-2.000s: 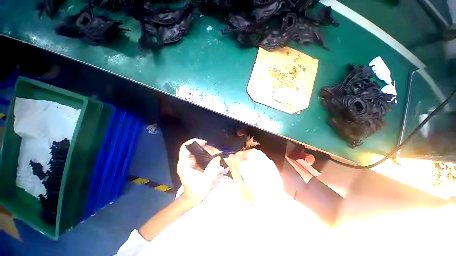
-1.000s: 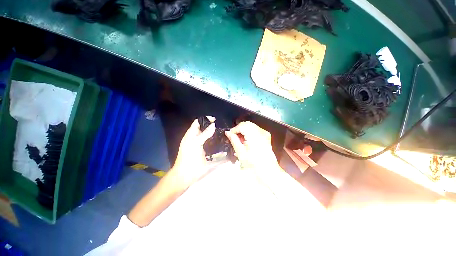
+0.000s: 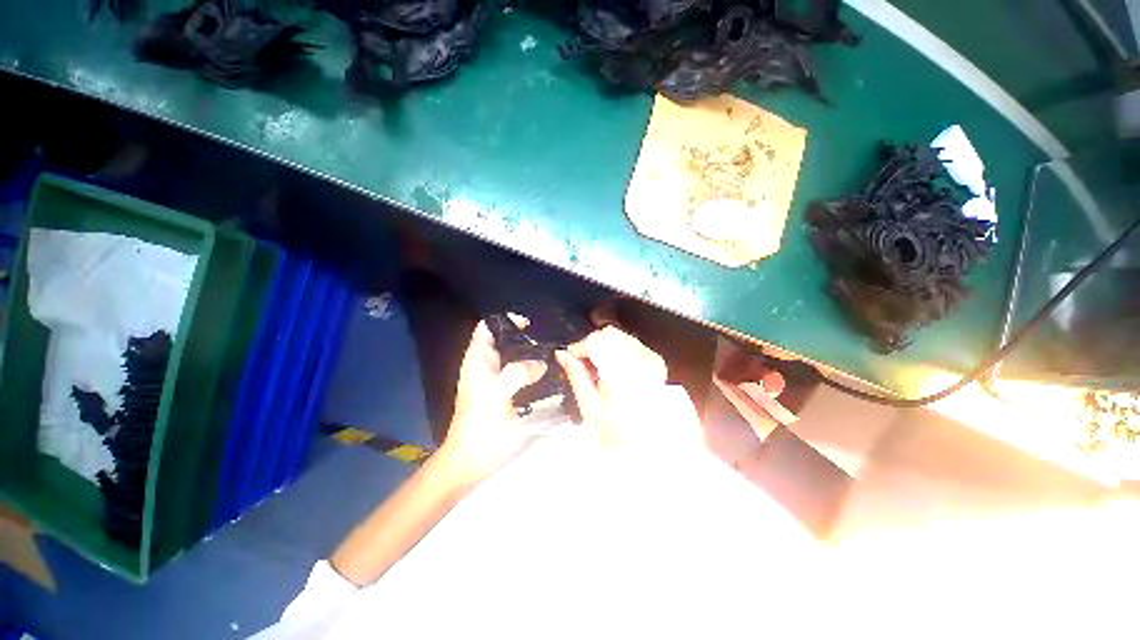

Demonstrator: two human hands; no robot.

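Observation:
A black moulded rubber part (image 3: 540, 356) is held between my two hands, below the bench edge and over my lap. My left hand (image 3: 490, 398) grips its left side, with the thumb across it. My right hand (image 3: 615, 383) pinches its right side with thumb and fingertips. The palms and fingers hide much of the part, and strong glare washes out my right hand and sleeve. Whether my right hand also holds a small piece cannot be told.
The green bench (image 3: 525, 163) carries black part heaps (image 3: 700, 44), a cardboard pad (image 3: 719, 181) with brown specks, a stacked black bunch (image 3: 906, 244) and white items (image 3: 960, 160). A black cable (image 3: 1063, 306) curves at right. A green tote (image 3: 188, 313) and blue crates (image 3: 281, 375) stand lower left.
Since two seconds ago both hands have shifted and the black part has been turned; my right fingers now pinch its right side. The bench view has moved slightly with my head.

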